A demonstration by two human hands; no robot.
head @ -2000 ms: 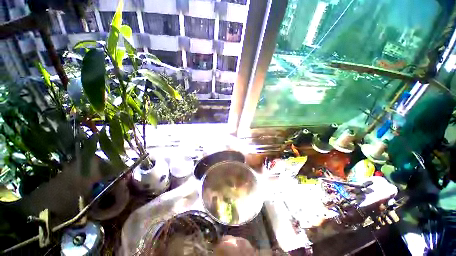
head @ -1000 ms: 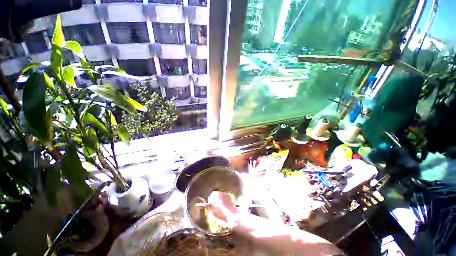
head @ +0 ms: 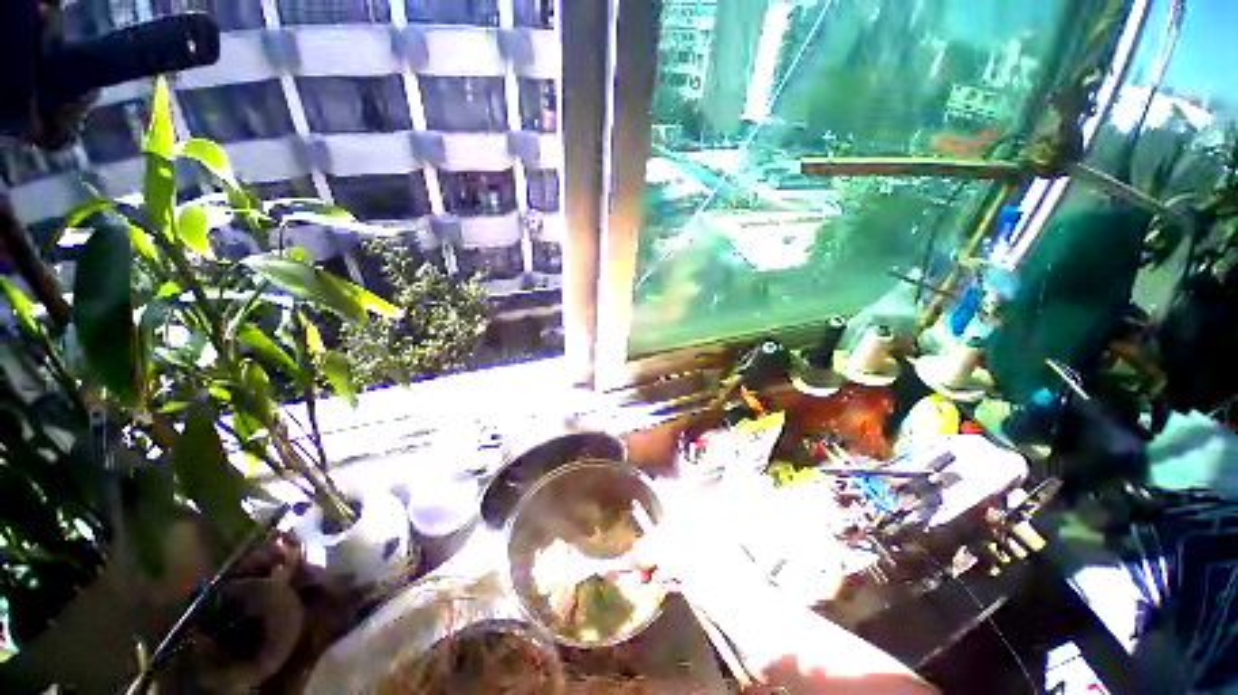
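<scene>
The steel stew pot (head: 587,627) stands by the window with pale chunks and green pieces (head: 591,597) inside. My right hand (head: 690,554), washed out by glare, reaches in from the lower right to the pot's right rim. It is closed on a thin, stick-like utensil (head: 722,644); one end shows over the pot and a length shows below the hand. Whether it is one stick or a pair is unclear, and the fingers are lost in glare. My left hand is not in view.
A dark lid (head: 543,455) leans behind the pot. A round vessel (head: 469,663) with brownish contents is cut off below. A potted plant (head: 356,543) stands left. Thread cones (head: 869,356) and small tools (head: 883,492) crowd the right.
My right hand came in from the lower right over the pot, then moved back to its right rim. The utensil has turned from level to slanting. The view has shifted right since the oldest frame.
</scene>
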